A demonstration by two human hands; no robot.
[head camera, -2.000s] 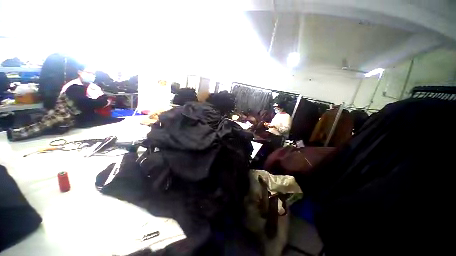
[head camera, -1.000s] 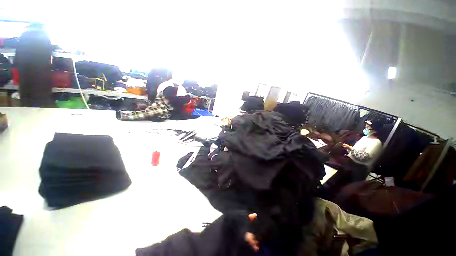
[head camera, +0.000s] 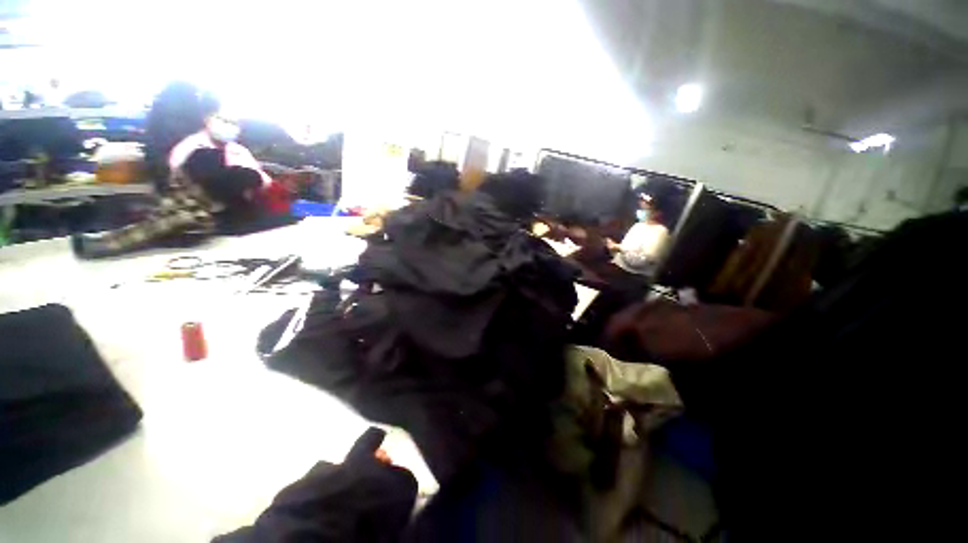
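A piece of black garment (head camera: 329, 501) is bunched at the bottom edge, over the near part of the white table. A small bit of my right hand (head camera: 383, 457) shows at its right edge, gripping the cloth; the rest is hidden by the dark cloth and blur. My left hand is not in view. A large loose heap of black garments (head camera: 456, 286) rises right behind it. A folded black stack (head camera: 58, 392) lies at the left, cut off by the picture's edge.
A red thread spool (head camera: 193, 342) stands mid-table. Scissors and dark tools (head camera: 271, 274) lie behind it. A beige garment (head camera: 637, 384) hangs right of the heap. Large dark cloth (head camera: 849, 414) fills the right side. Two masked people are beyond.
The view swung left, then back right. The black garment piece, absent two seconds ago, came in at the bottom with fingers on it; fewer fingers show now than one second ago.
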